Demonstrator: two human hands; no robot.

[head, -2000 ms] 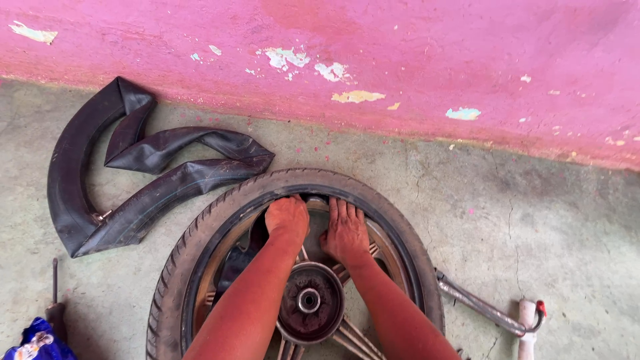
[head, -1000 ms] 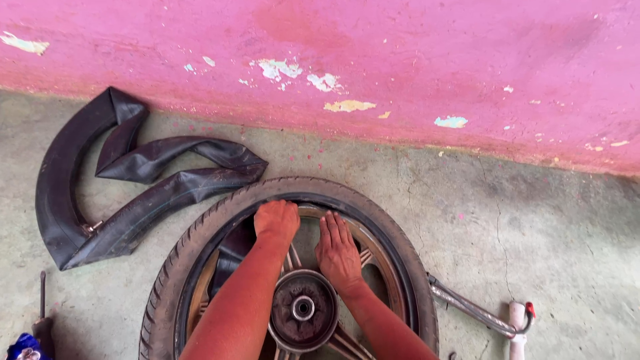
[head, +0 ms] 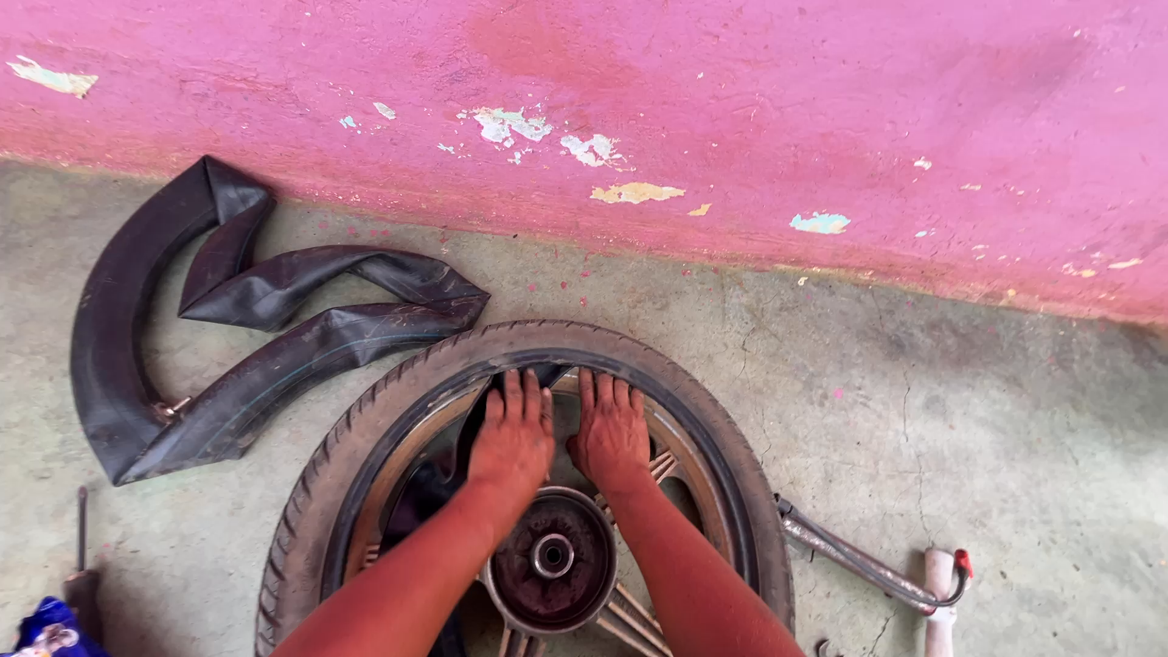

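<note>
A spoked motorcycle wheel [head: 552, 561] with its tyre [head: 730, 438] lies flat on the concrete floor. Both hands press at the far side of the rim, fingertips at the tyre's inner edge. My left hand [head: 516, 429] lies over a strip of black rubber tube [head: 470, 424] that runs inside the wheel; its fingers point away from me. Just to its right rests my right hand [head: 611, 424], palm down, thumb out. The fingertips of both hands are partly hidden at the bead.
A folded black inner tube [head: 119, 338] with a metal valve stem lies left of the wheel. At lower left are a screwdriver [head: 84, 584] and a blue packet [head: 53, 630]. A hand pump [head: 858, 557] is at the right. Beyond stands a pink wall [head: 584, 119].
My left hand was closed at the rim; now its fingers lie extended there. More black rubber shows beside it, reaching the far rim. The right hand remains near the same part of the rim.
</note>
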